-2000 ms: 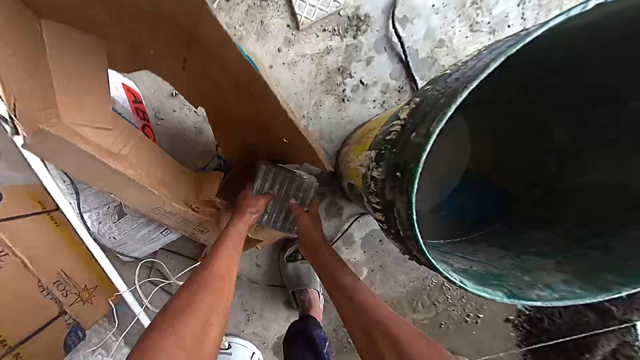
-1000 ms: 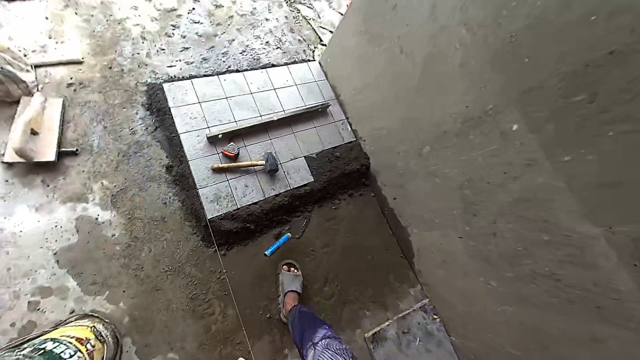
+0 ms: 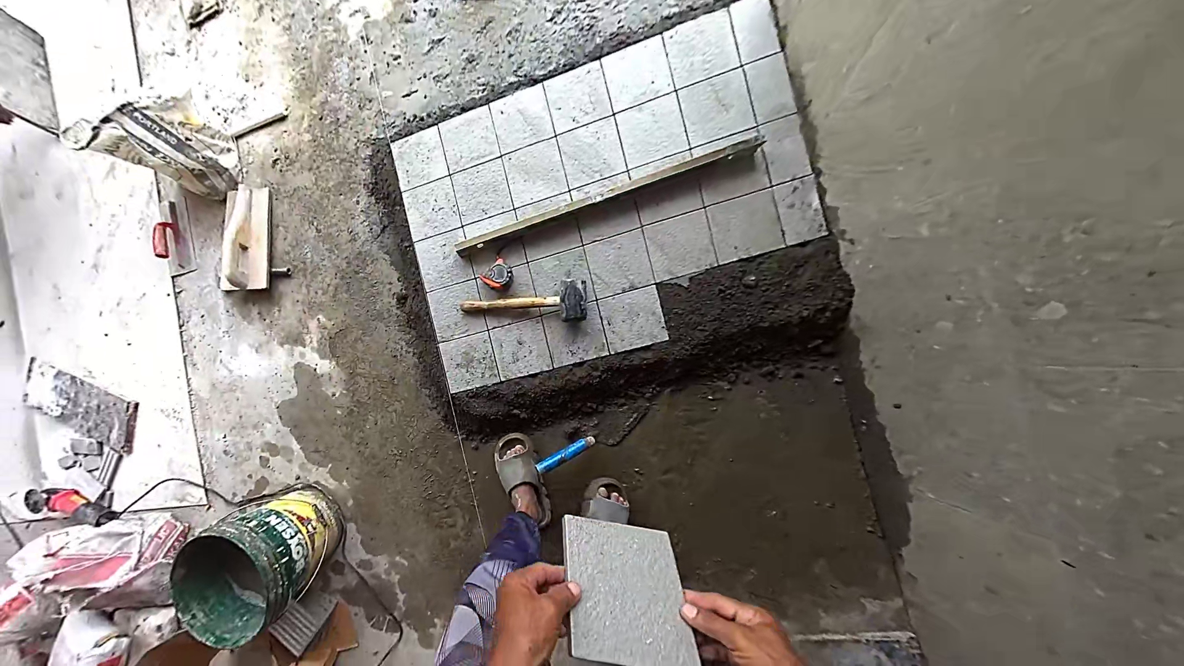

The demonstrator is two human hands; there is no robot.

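Observation:
A square grey floor tile (image 3: 631, 592) is held between my two hands at the bottom of the view. My left hand (image 3: 532, 610) grips its left edge, thumb on the face; my right hand (image 3: 737, 629) pinches its right edge. Beyond my feet lies a patch of laid square tiles (image 3: 583, 129) on dark mortar (image 3: 758, 296). Across these tiles rests a long straight bar (image 3: 610, 196). Below the bar are a tape measure (image 3: 497, 275) and a rubber mallet (image 3: 566, 302) with a wooden handle. A trowel with a blue handle (image 3: 565, 455) lies beside my left sandal.
A plastered wall (image 3: 1008, 277) rises at the right. A string line (image 3: 470, 481) runs along the left of the tiles. To the left are a wooden float (image 3: 247, 239), a cement bag (image 3: 166, 139), a green bucket (image 3: 222, 583), a power tool (image 3: 69, 502) with a cord and plastic sacks (image 3: 92, 555).
The view has swung from the cardboard box and bucket to the tiled patch. Two seconds ago my hands were at a stack of tiles in the box; now they hold one tile.

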